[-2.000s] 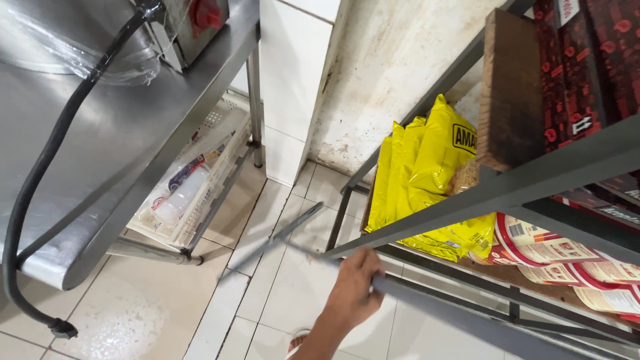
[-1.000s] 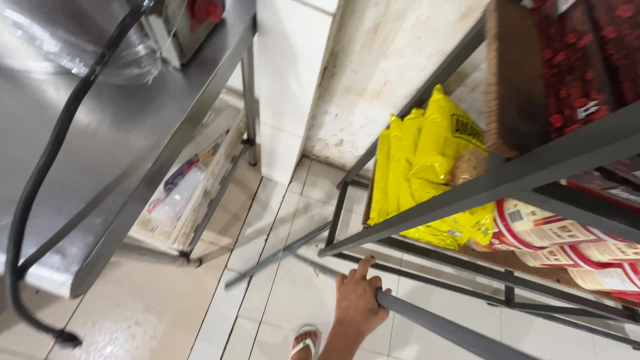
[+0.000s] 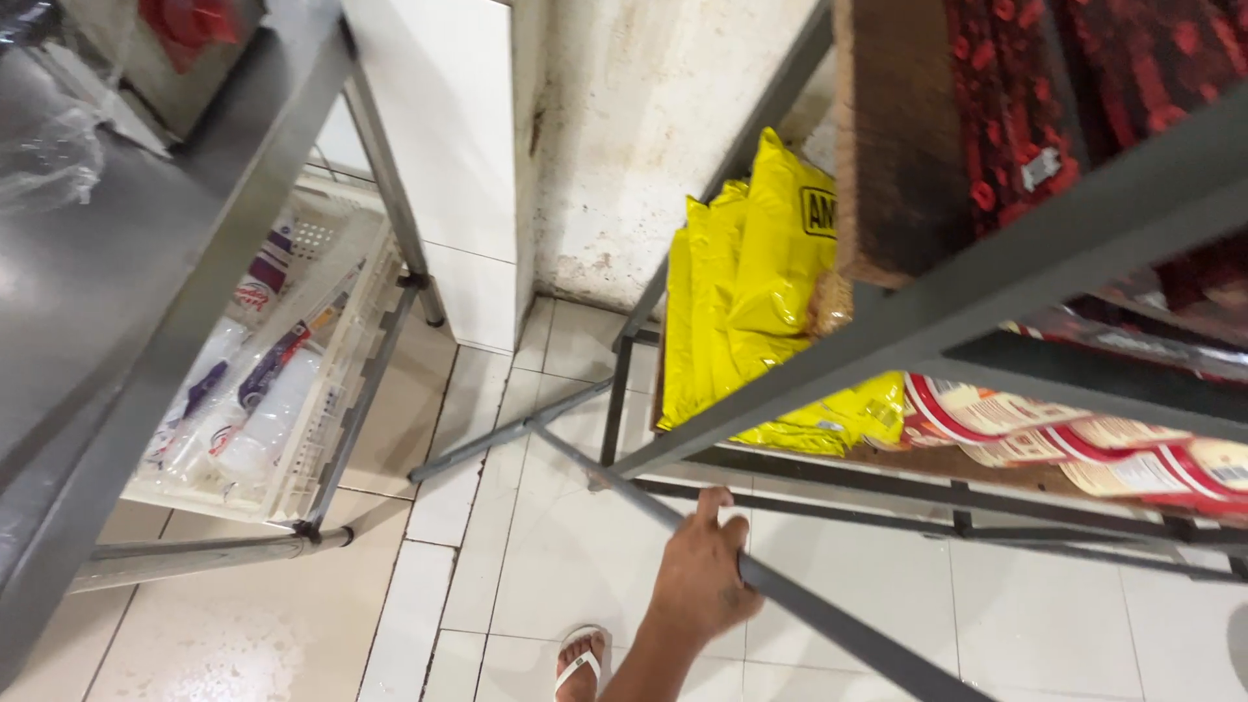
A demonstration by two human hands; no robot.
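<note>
My left hand (image 3: 704, 580), back of the hand up, grips the long grey handle (image 3: 829, 614) of a T-shaped floor tool, seemingly a squeegee; one finger points forward off the handle. The tool's grey crossbar (image 3: 478, 450) lies on the white tiles between the steel table and the dark metal rack, its right end by the rack's leg (image 3: 616, 400). The handle runs from the crossbar past the rack's lower corner, under my hand and out at the bottom right. My right hand is out of view, and so is the handle's upper end.
A steel table (image 3: 146, 253) stands left, with a white plastic basket (image 3: 336, 390) of packaged goods on its lower shelf. At right the rack (image 3: 877, 336) holds yellow bags (image 3: 780, 263), red-and-cream packages (image 3: 1053, 434) and dark red packs (image 3: 1014, 88). A tiled pillar (image 3: 444, 146) meets a stained wall.
The crossbar's right end has come closer to the rack's leg; two seconds ago a gap showed there. More of a foot in a white flip-flop shows. My left hand stays on the handle.
</note>
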